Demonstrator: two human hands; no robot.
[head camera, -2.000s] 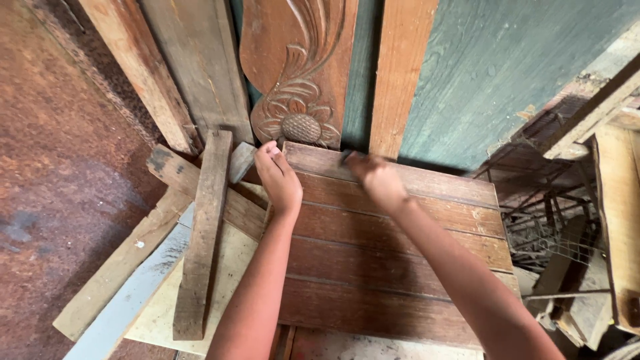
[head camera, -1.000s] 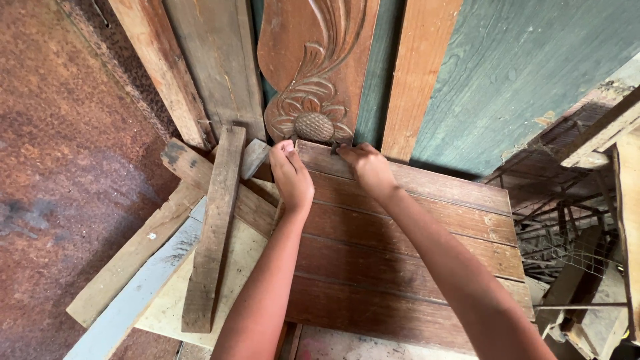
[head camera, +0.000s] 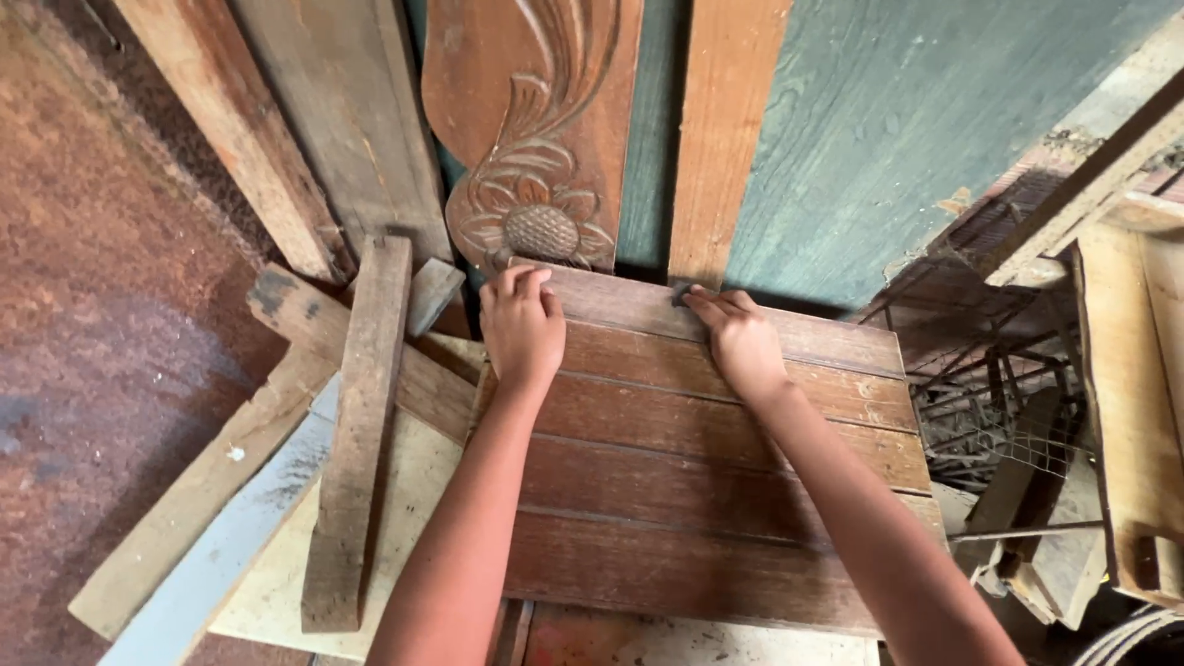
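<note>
A slatted wooden panel lies in front of me, its topmost slat paler and duller than the reddish-brown slats below. My left hand rests over the panel's top left corner, its fingers curled on the edge. In the fingertips of my right hand is a small dark piece, perhaps sandpaper, pressed on the top slat near its far edge. Much of that piece is hidden by the fingers. Beyond the left hand stands a carved wooden board with a flower relief.
Loose wooden offcuts and a pale blue board lie at left. Upright planks lean against a green wooden surface. At right are a wire mesh rack and a light wooden board.
My right hand, blurred two seconds ago, moved left along the top slat toward my left hand, then back to the right. My left hand has stayed at the panel's corner.
</note>
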